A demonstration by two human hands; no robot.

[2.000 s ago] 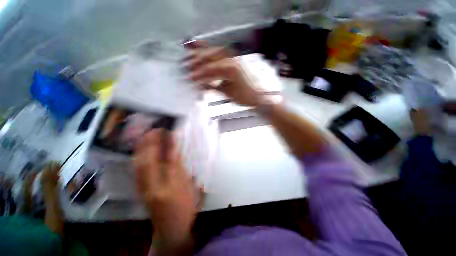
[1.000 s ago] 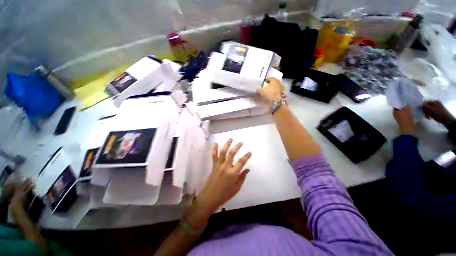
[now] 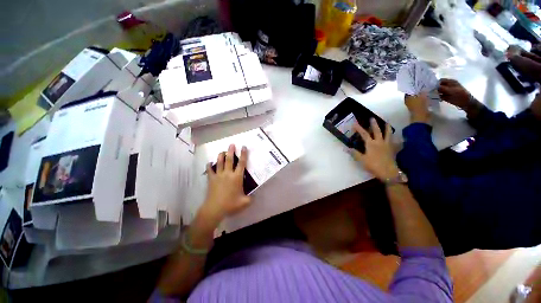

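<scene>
A white retail carton (image 3: 266, 158) with a dark panel lies on the white bench in front of me. My left hand (image 3: 228, 182) rests on its left part, fingers spread, covering some of the dark panel. A black inner tray (image 3: 344, 125) with a white label inside lies to the right. My right hand (image 3: 375, 149) is at the tray's near right side, fingers apart and overlapping its rim. Whether the fingertips press on the tray cannot be told.
Open cartons (image 3: 95, 154) lean in rows at left. Flat cartons (image 3: 213, 74) are stacked behind. Another black tray (image 3: 317, 74), a shiny black bar (image 3: 359, 76) and a silvery heap (image 3: 379, 50) lie at back right. A neighbour in dark blue holds fanned white sheets (image 3: 417, 79).
The view has turned right. My right hand has let go of the carton at the stack and moved to the black tray. My left hand has come down onto a carton on the bench.
</scene>
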